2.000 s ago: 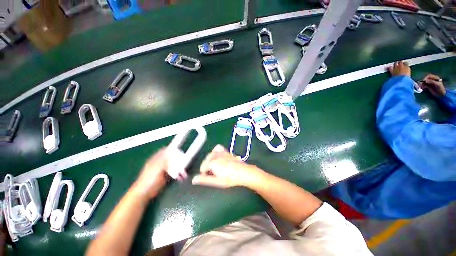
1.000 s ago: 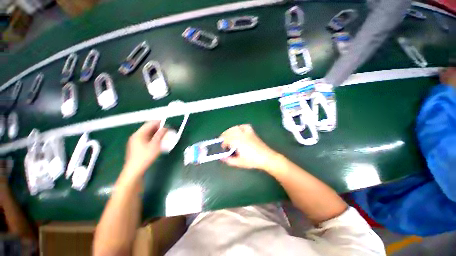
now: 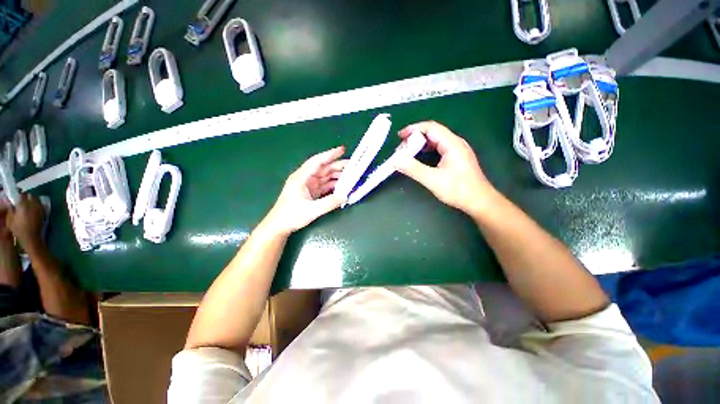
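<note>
My left hand (image 3: pixel 314 189) holds a white coiled cable (image 3: pixel 365 158) seen nearly edge-on, tilted up to the right. My right hand (image 3: pixel 446 166) pinches the upper end of a second white coiled cable (image 3: pixel 384 173), also nearly edge-on. The two cables meet or nearly meet at their lower ends and spread apart upward, in a V above the green worktop (image 3: pixel 442 245). Whether they touch is hard to tell. At the right lies a pile of coiled cables with blue labels (image 3: pixel 564 118). At the left stands a pile of plain cables (image 3: pixel 99 197), with more plain cables (image 3: pixel 160 201) beside it.
A pale edge strip (image 3: pixel 316 104) separates the worktop from the green conveyor belt (image 3: pixel 355 39), which carries spaced-out coils. A grey support post (image 3: pixel 659 31) slants at upper right. A cardboard carton (image 3: pixel 150 339) is below the left table edge. Another person's hand (image 3: pixel 28 217) is at far left, blue clothing (image 3: pixel 671 304) at right.
The view has shifted. The blue-labelled cable that lay flat in my right hand is now raised edge-on beside the one in my left hand. My hands are closer together.
</note>
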